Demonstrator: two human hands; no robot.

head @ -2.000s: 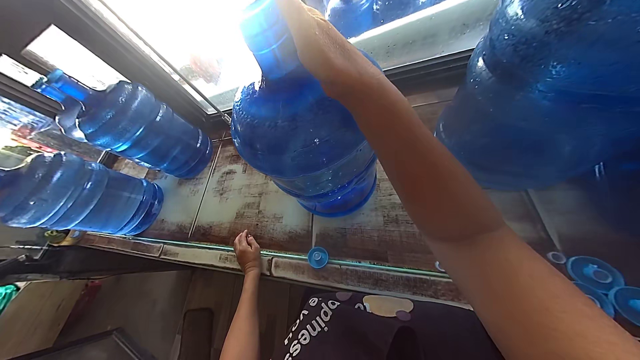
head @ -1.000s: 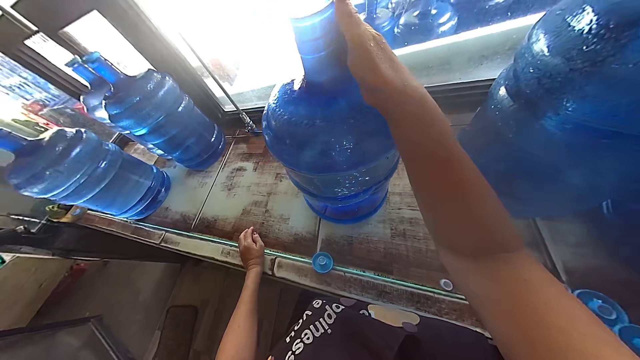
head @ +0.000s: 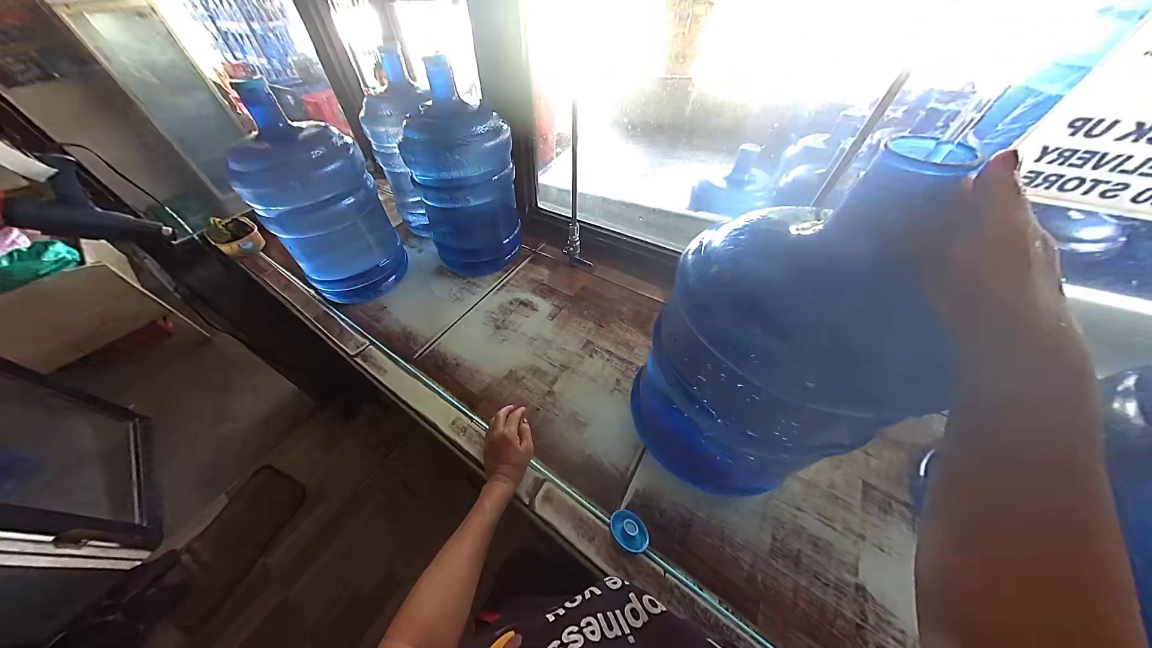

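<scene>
A large blue plastic water jug [head: 792,342] stands on the tiled counter, its mouth uncapped. At its neck is my right hand [head: 999,243], fingers wrapped around the far side of the neck. My left hand [head: 509,443] rests on the counter's front edge with its fingers loosely curled; I cannot tell whether anything is under them. Right of that hand, a blue round cap [head: 629,532] lies on the edge strip. The base of the jug sits beyond the cap.
Toward the left end of the counter stand a blue jug [head: 315,198] and another blue jug [head: 463,180], with one more behind. A small potted plant [head: 236,236] sits by the edge. A metal rod [head: 574,180] stands at the window. Another jug is partly visible at right.
The view has swung left, showing more of the counter's left end. My right hand stays at the jug's neck, and my left hand remains at the counter edge.
</scene>
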